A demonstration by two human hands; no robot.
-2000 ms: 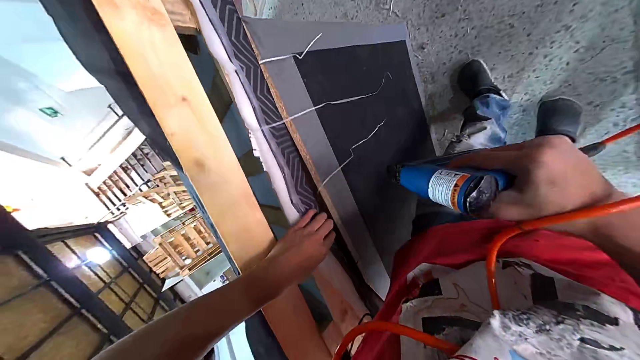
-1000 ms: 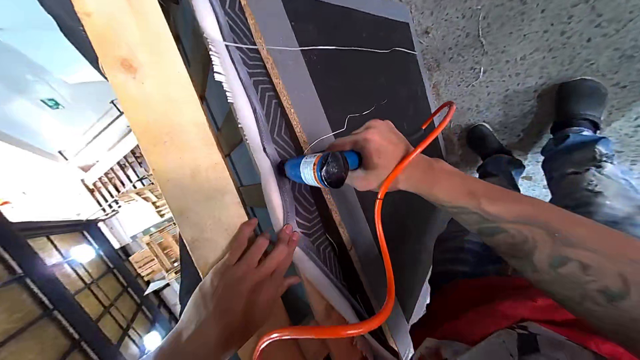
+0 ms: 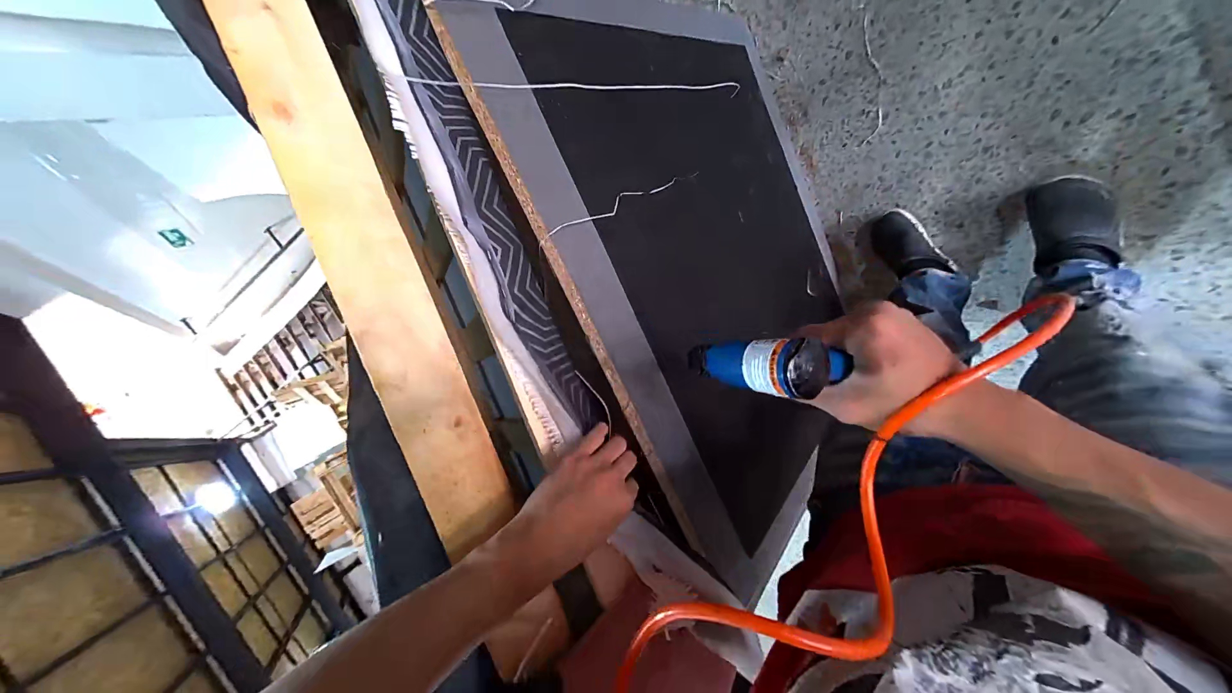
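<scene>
My right hand (image 3: pixel 881 366) grips a blue pneumatic stapler (image 3: pixel 770 367), its nose pointing left over the black fabric panel (image 3: pixel 674 212) with grey borders. An orange air hose (image 3: pixel 871 520) loops over my right wrist. My left hand (image 3: pixel 587 476) presses with curled fingers on the zigzag-patterned fabric (image 3: pixel 515 279) and its white frayed edge, beside a thin white cord. Whether the fingers pinch the fabric is hard to see. A particleboard edge (image 3: pixel 568 289) runs between the patterned fabric and the panel. White cords lie across the panel.
A long pale wooden board (image 3: pixel 361 260) runs along the left of the fabric. My shoes (image 3: pixel 1073 219) stand on the speckled concrete floor (image 3: pixel 943 106). Farther left are stacked wooden pieces (image 3: pixel 322 510) and a dark metal grid frame (image 3: pixel 87 549).
The stapler was against the patterned fabric one second ago; my right hand has drawn it back right, over the black panel. My left hand's spread fingers have curled on the fabric edge.
</scene>
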